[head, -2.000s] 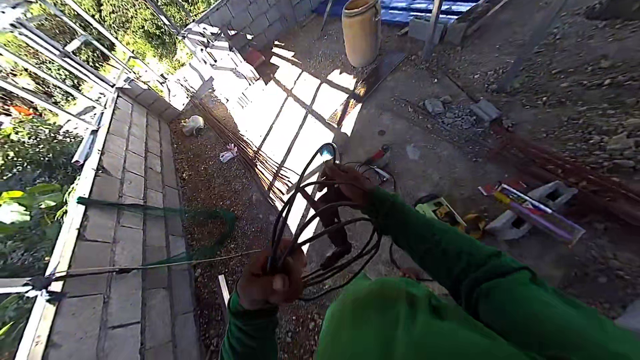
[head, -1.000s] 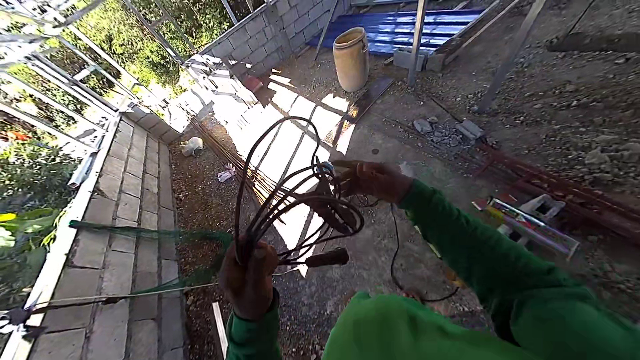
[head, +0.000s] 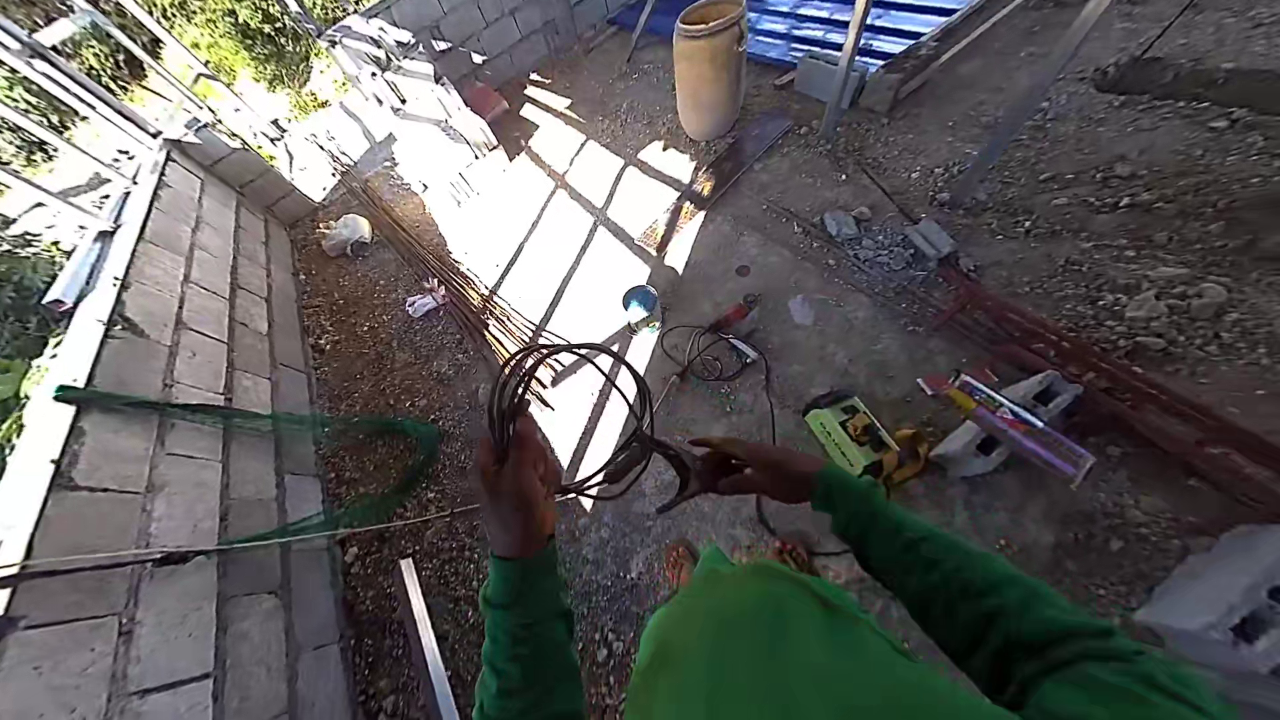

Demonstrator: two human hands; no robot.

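Note:
A dark cable hangs in loose loops in front of me. My left hand is closed around the left side of the coil. At its lower right, my right hand is at a dark part of the cable bundle, perhaps a clamp or plug; its fingers are stretched out and its exact hold is unclear. Beyond the coil, a power tool with a red body lies on the ground with its own dark cord beside it. A small round blue container stands near the coil's upper right.
Steel rods lie beyond my left hand, beside a concrete block wall with green netting. A yellow-green machine, hollow blocks and red steel bars lie to the right. A tan drum stands ahead.
The cable loops, spread out a second ago, are now gathered into a rounder coil. My right hand has moved lower, and its fingers are now extended beside the coil's lower right.

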